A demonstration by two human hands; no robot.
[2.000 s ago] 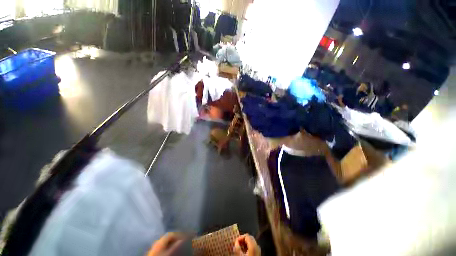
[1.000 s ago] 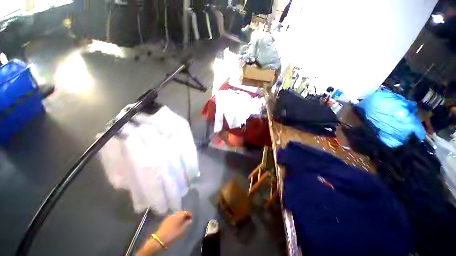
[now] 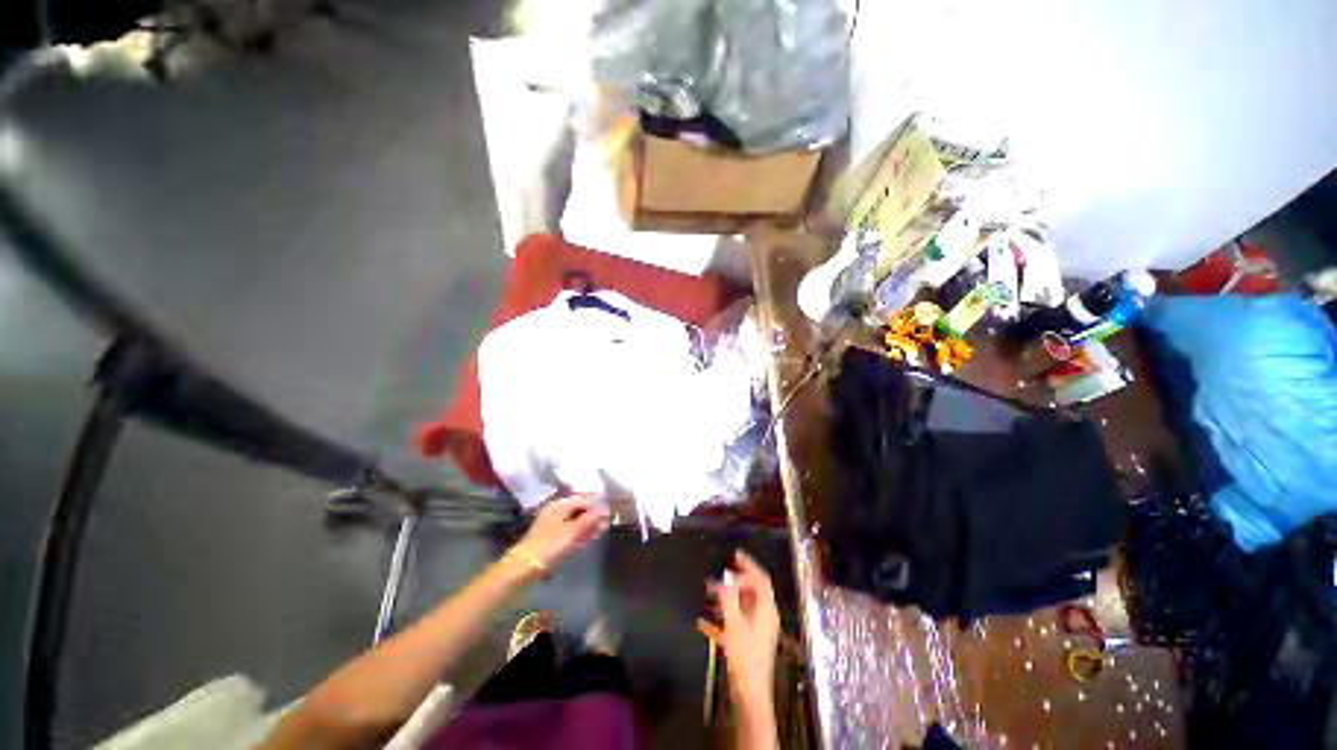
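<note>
A white garment (image 3: 623,388) with a dark neck label and a dark hanger hook lies on a red-orange surface (image 3: 531,279). My left hand (image 3: 568,528) is at the garment's lower left edge, fingers bent; whether it grips the cloth cannot be told. My right hand (image 3: 745,608) is raised beside the table edge, below and right of the garment, not touching it. Its fingers are apart, with a small pale spot near the fingertips that is too small to identify.
The brown table (image 3: 880,659) holds folded dark garments (image 3: 975,506), snips (image 3: 1085,659), orange items (image 3: 927,340), a bottle (image 3: 1111,301) and a blue bundle (image 3: 1261,396). A brown carton (image 3: 726,183) stands behind the garment. A dark rack rail (image 3: 220,403) crosses the left side.
The view has moved closer to the red-orange surface and table. My left hand has gone from beside the rack to the white garment's edge. My right hand has come into view.
</note>
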